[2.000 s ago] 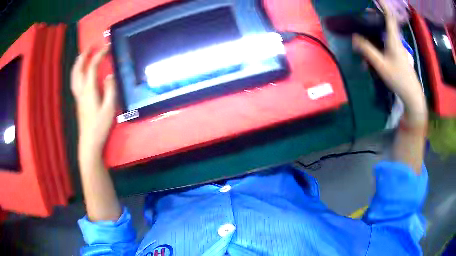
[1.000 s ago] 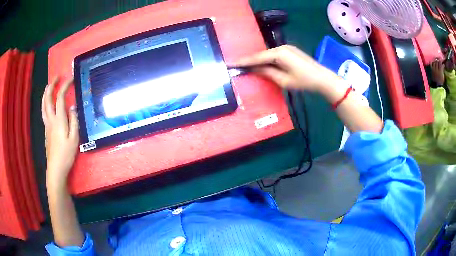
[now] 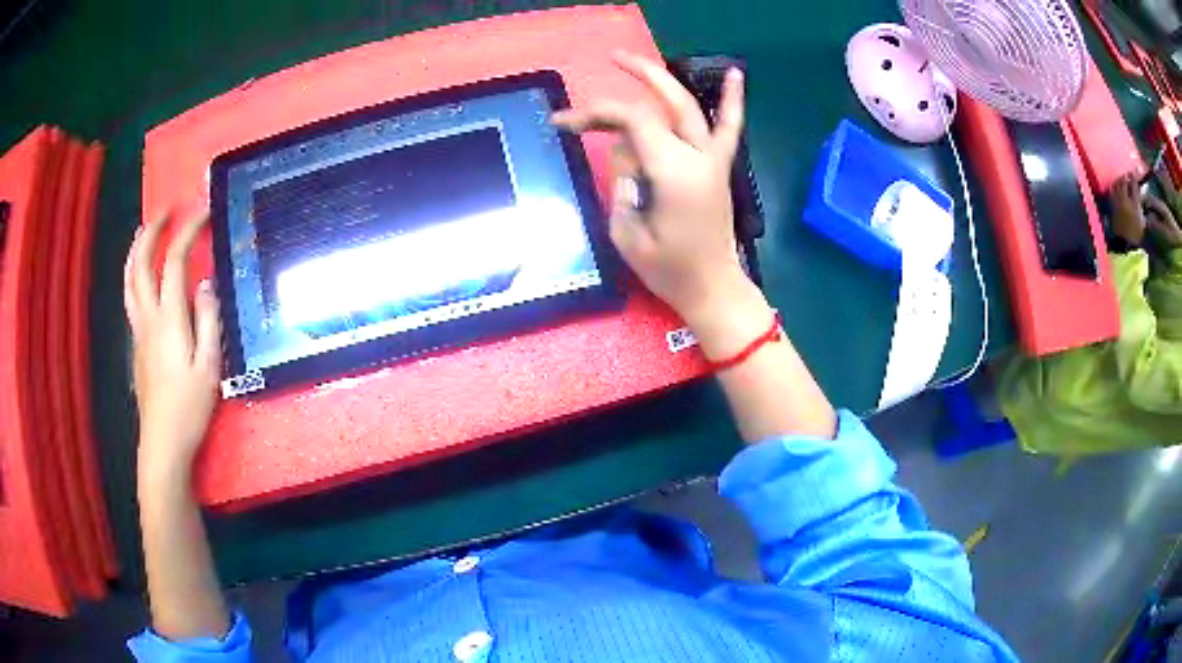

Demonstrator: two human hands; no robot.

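A lit tablet (image 3: 389, 220) with a dark window on a blue desktop lies in a red foam tray (image 3: 454, 427). A bright glare band crosses its screen. My left hand (image 3: 175, 337) rests at the tablet's left edge, fingers apart, holding nothing. My right hand (image 3: 674, 207) is over the tablet's right edge, index finger stretched toward the upper right of the screen, other fingers spread and empty. I cannot tell if the fingertip touches. The black barcode scanner (image 3: 726, 97) lies right of the tray, partly hidden behind my right hand. A small white label (image 3: 244, 383) is on the tablet's lower left corner.
Stacked red foam trays (image 3: 58, 376) stand at the left. To the right are a blue box (image 3: 836, 194) with a label roll (image 3: 914, 220), a pink fan (image 3: 998, 52) and another tray with a dark tablet (image 3: 1056, 194). A person in yellow-green (image 3: 1102, 376) is at the right.
My right hand has left the cable plug at the tablet's right edge and moved up over the screen's right side, fingers opened. My left hand stays at the left edge.
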